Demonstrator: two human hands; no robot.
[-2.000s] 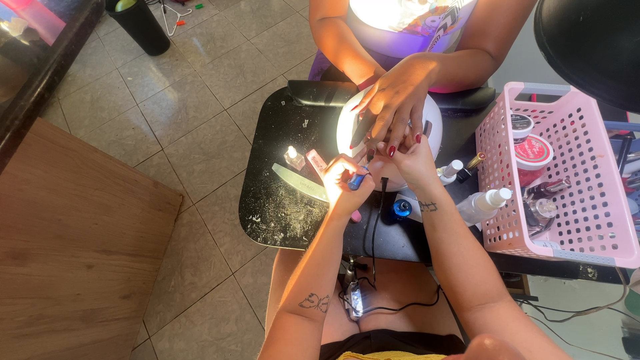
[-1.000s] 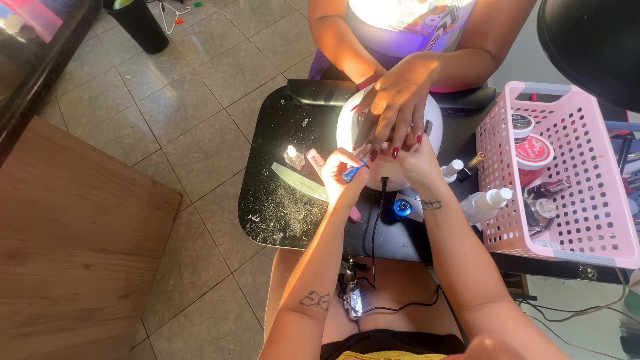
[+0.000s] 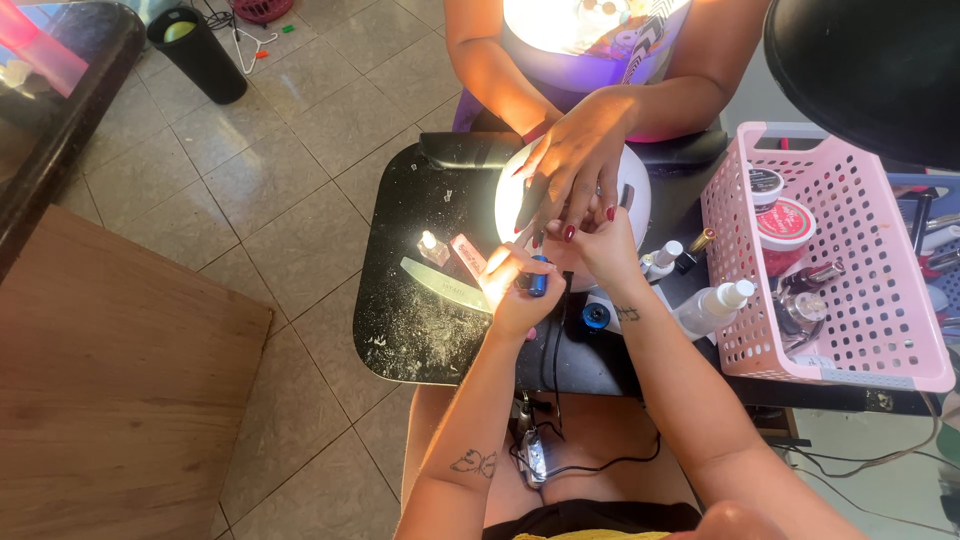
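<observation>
My left hand (image 3: 521,289) holds the blue cap (image 3: 537,276) of a nail polish brush, its tip end close to the other person's fingers. My right hand (image 3: 607,251) grips a finger of that person's hand (image 3: 581,176), which has dark red nails and rests over a round white nail lamp (image 3: 637,202). An opened blue polish bottle (image 3: 596,316) stands on the black table below the lamp. Left of my left hand lie a pale curved nail file (image 3: 442,286), a pink block (image 3: 468,255) and a small clear bottle (image 3: 433,247).
A pink perforated basket (image 3: 847,367) with jars and bottles stands at the right, a spray bottle (image 3: 709,311) beside it. White dust covers part of the black table (image 3: 397,217). A black cable (image 3: 557,360) hangs over the table edge. A black lamp shade (image 3: 870,82) hangs at upper right.
The other person's fingers and my fingers around them have shifted slightly. The blue cap in my left hand now points more upright than a second ago.
</observation>
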